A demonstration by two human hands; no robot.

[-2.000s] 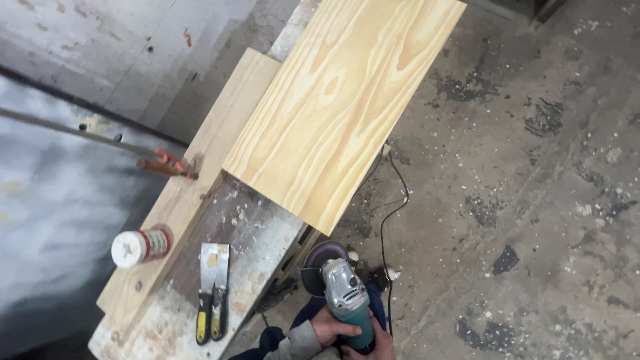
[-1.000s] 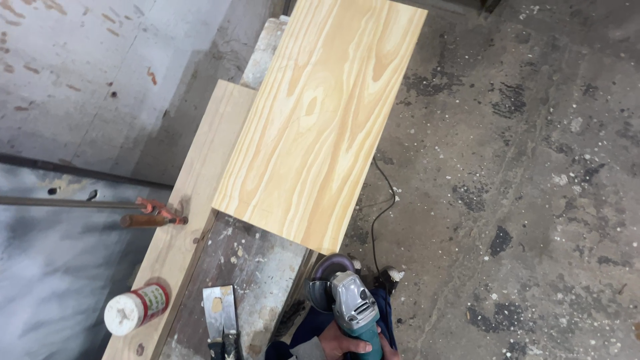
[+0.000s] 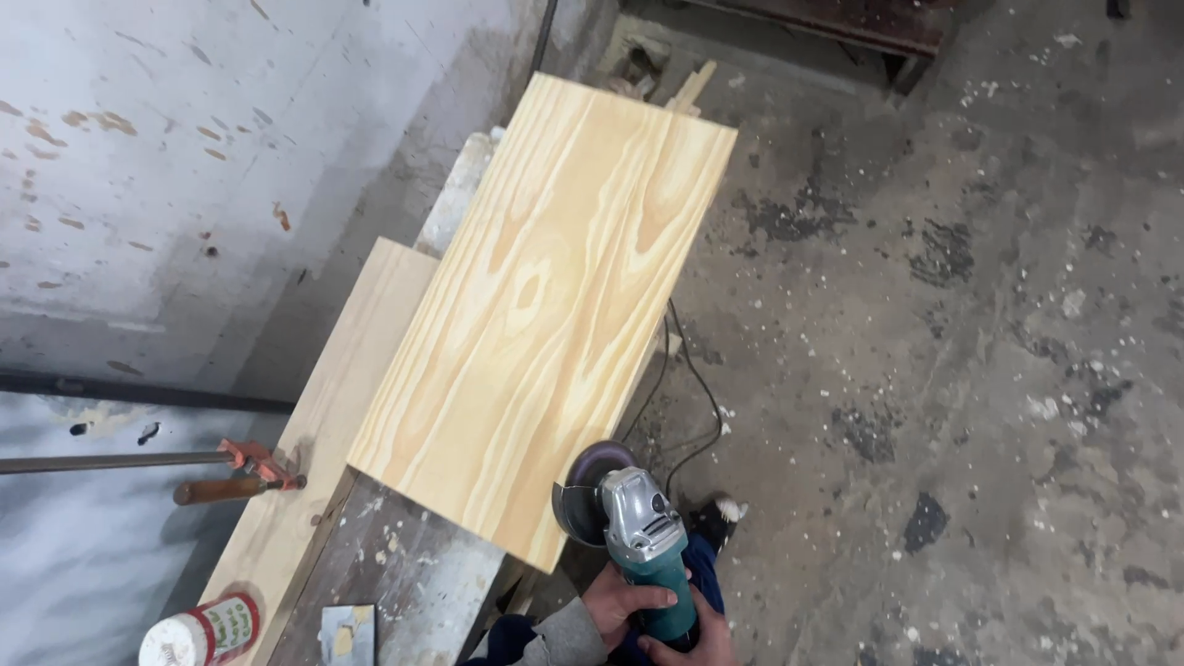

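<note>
An angle grinder (image 3: 647,536) with a silver head and teal body is held in both hands near the bottom of the view. My left hand (image 3: 622,601) wraps its body from the left, below the head. My right hand (image 3: 703,634) grips the rear of the body from the right. The grinder's disc (image 3: 592,481) is at the lower right edge of a pale wooden board (image 3: 546,314) with bold grain; whether it touches the wood I cannot tell. That board lies slanted over a paint-spattered bench.
A second plank (image 3: 314,398) lies alongside, with a bar clamp (image 3: 254,462) on it. A white and red container (image 3: 199,634) and a putty knife blade (image 3: 349,636) are at lower left. A black cord (image 3: 708,398) loops on the spattered floor (image 3: 925,388). My shoe (image 3: 726,513) shows beside the grinder.
The grinder's disc, earlier below the board's near corner, is now against or over its right edge. The view has shifted, showing the board's far end and less of the putty knives.
</note>
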